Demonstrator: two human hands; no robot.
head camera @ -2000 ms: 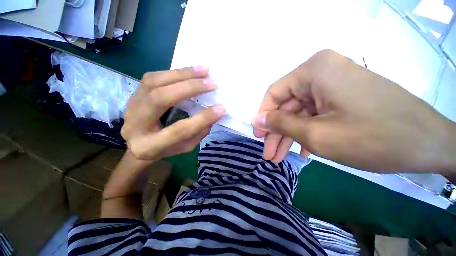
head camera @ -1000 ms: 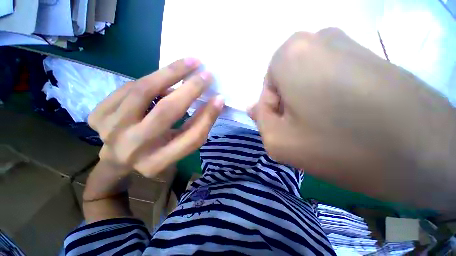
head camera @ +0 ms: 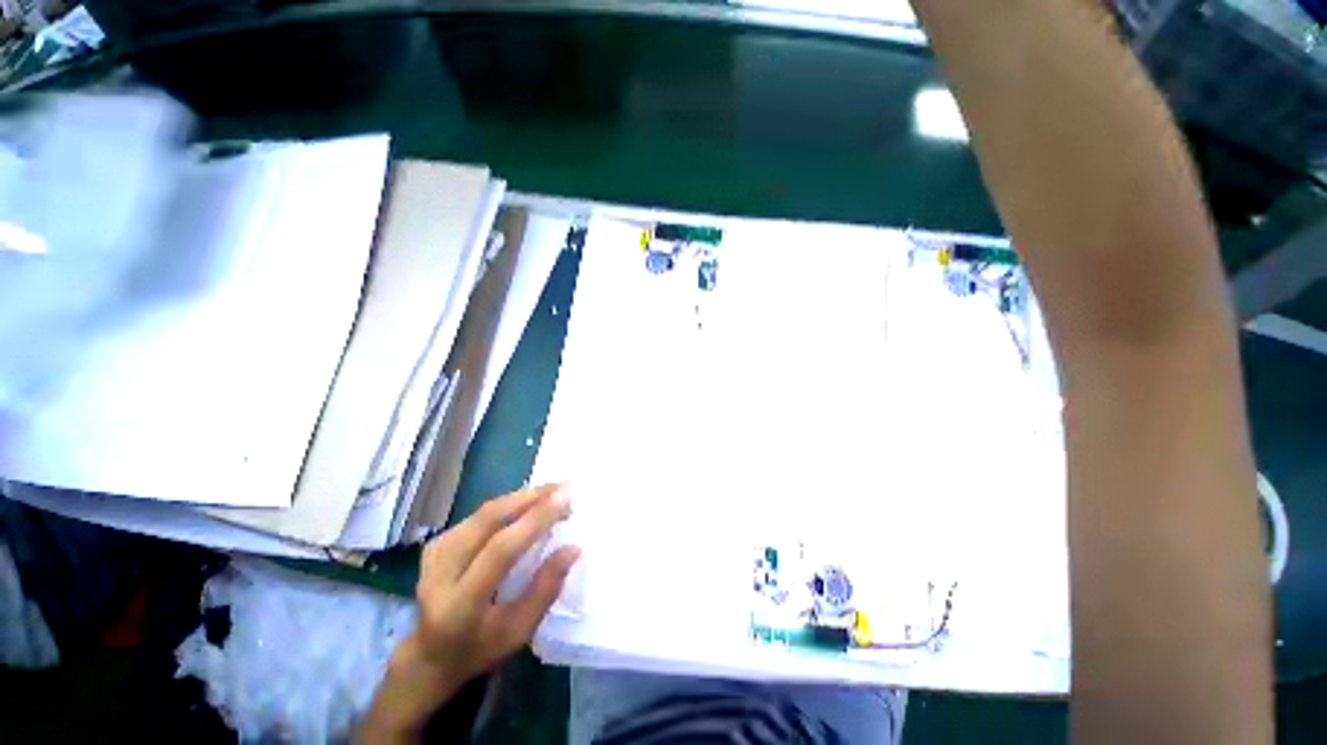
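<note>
A large white card sheet [head camera: 728, 422] lies on the bench in front of me. Sound modules are on it: one at the top left [head camera: 687, 233], one at the top right [head camera: 982, 259] and one near the front edge [head camera: 808, 633], with small green boards, round silver discs and yellow bits. A dark wire curls from the front one. My left hand [head camera: 495, 575] is at the sheet's left edge, fingers apart; I see nothing clearly gripped. My right forearm crosses the sheet's right side and runs out of the top edge, so my right hand is out of the picture.
A stack of white and tan sheets [head camera: 328, 495] lies to the left, with a blurred pale shape [head camera: 88, 218] over its far left. Crumpled white liner [head camera: 299, 655] is below the bench edge. A white ring [head camera: 1275, 530] shows partly behind my right forearm.
The view has shifted to show more of the bench and the modules. My right hand has left the front edge and gone out at the top. My left hand is now at the sheet's left edge.
</note>
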